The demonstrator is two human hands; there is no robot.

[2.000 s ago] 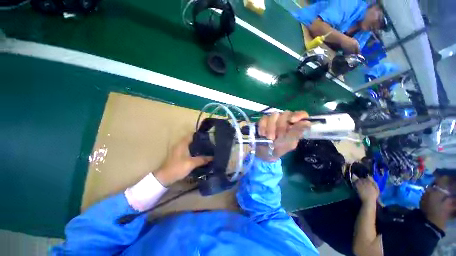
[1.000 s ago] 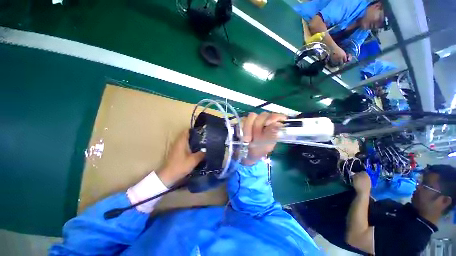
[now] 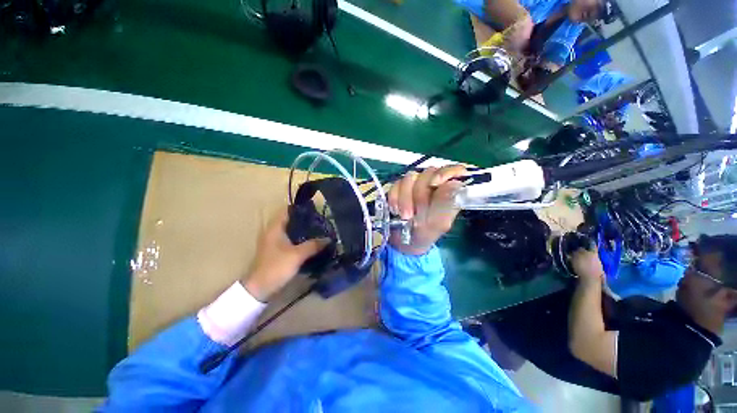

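My left hand (image 3: pixel 281 256) grips a black ear cup of the headset (image 3: pixel 349 211) above the cardboard mat (image 3: pixel 198 218). The pale headband hoops (image 3: pixel 373 189) arc on the headset's right side, beside the broad black band. The boom microphone (image 3: pixel 250 335) points down-left over my left sleeve. My right hand (image 3: pixel 426 208) is closed around the white electric screwdriver (image 3: pixel 503 184), held nearly level with its rear to the right. The screwdriver's front end is at the hoops; its tip is hidden behind the headset and hoops.
Beyond a white strip (image 3: pixel 202 121), a loose ear cushion (image 3: pixel 311 83) and another headset (image 3: pixel 301 24) lie on the green surface. Black headset parts (image 3: pixel 505 242) lie right of my right hand. A person in black (image 3: pixel 614 343) sits at right; another in blue works at upper right.
The headset and both hands have shifted slightly left. The headset's tilt has changed, and the boom swung with it. The ear cushion and far headset appear further left in the view.
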